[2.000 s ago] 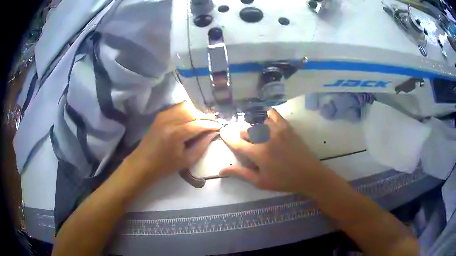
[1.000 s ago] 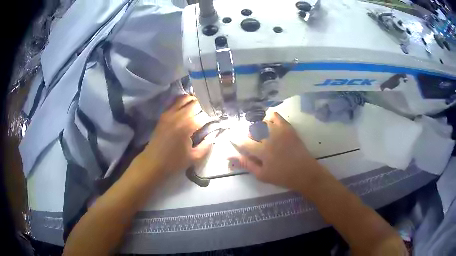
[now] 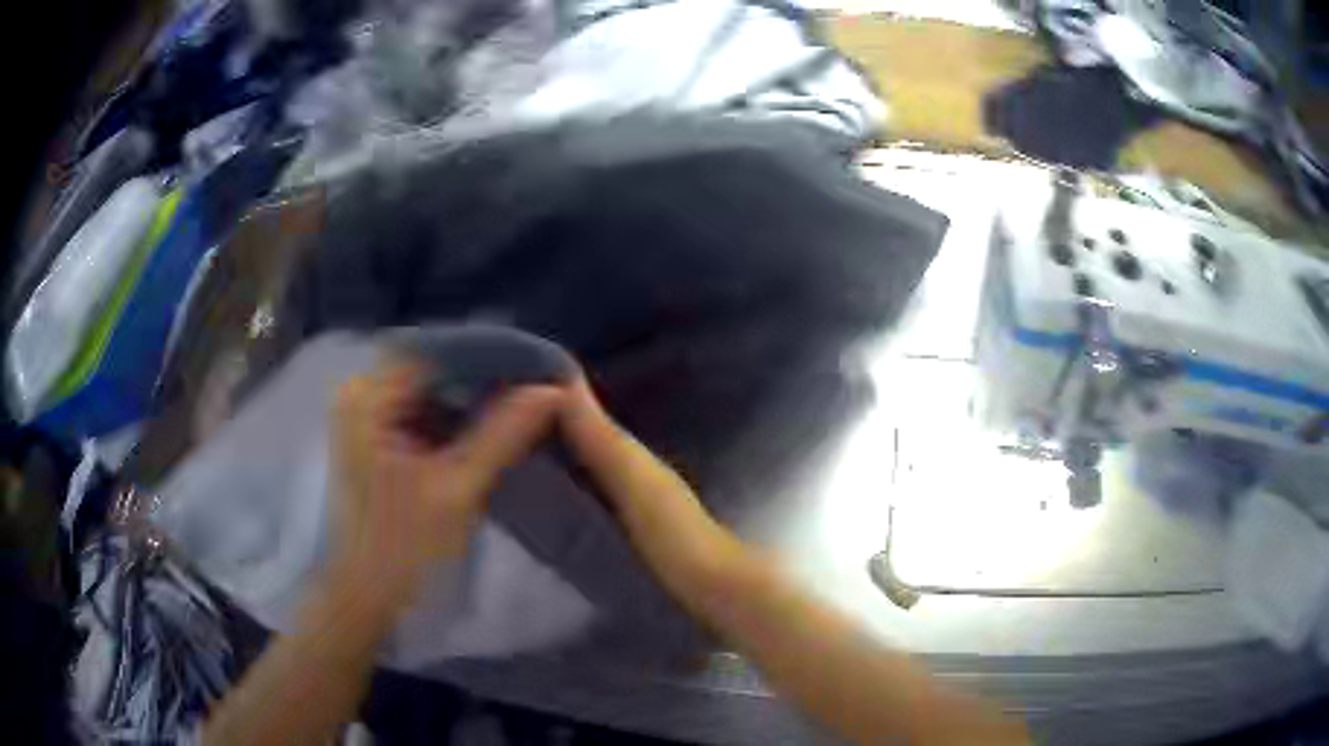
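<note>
A broad dark grey panel (image 3: 641,248) lies spread over the table left of the sewing machine (image 3: 1151,328). A light grey panel (image 3: 263,466) lies at the lower left, with dark grey fabric joined or lying against it. My left hand (image 3: 408,466) is closed on the dark grey fabric edge, fingers curled. My right hand (image 3: 583,423) meets it at the same edge; its fingers are mostly hidden and blurred, apparently holding the fabric too. The needle area is brightly lit, with no hand at it.
Small white pieces (image 3: 1275,561) lie right of the needle, near a grey-blue scrap (image 3: 1202,474) under the arm. A blue and green-edged package (image 3: 124,313) is at the far left. White striped garments (image 3: 700,59) are heaped behind. The table's grey front edge (image 3: 1020,685) runs below.
The view has swung left. Both hands have left the needle and moved left to fabric. The dark grey panel is now spread across the table where light grey fabric was heaped.
</note>
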